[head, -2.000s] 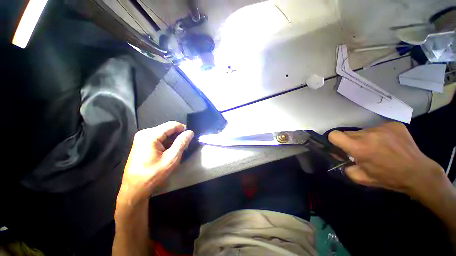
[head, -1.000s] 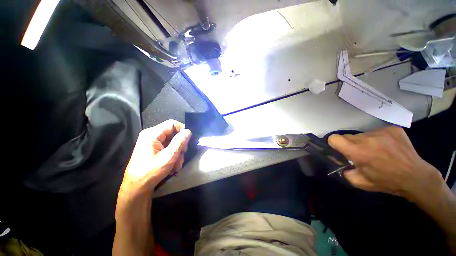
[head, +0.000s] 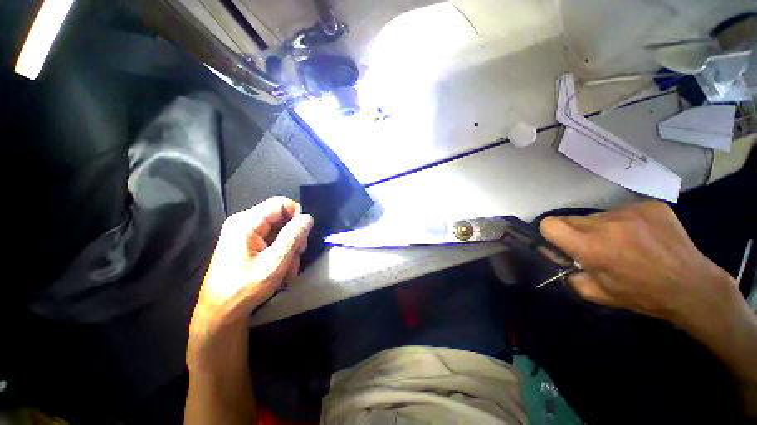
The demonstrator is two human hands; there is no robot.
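Note:
My left hand pinches the edge of the black garment fabric between thumb and fingers, in front of the needle area. My right hand holds the tailor's shears by their black handles. The silver blades look closed and point left, with the tips by the fabric's lower edge near my left fingertips. A thin metal tool sticks out from my right fingers. The stiffer dark facing strip runs up toward the presser foot. The shiny lining lies crumpled to the left.
The sewing machine head with its bright light is above the fabric. White pattern pieces and a small white chip lie on the bed at right. A clear plastic holder stands at the far right. The lamp is upper left.
The shear blades look slightly open two seconds ago and closed together now. The hands stay in nearly the same place; the view has shifted slightly.

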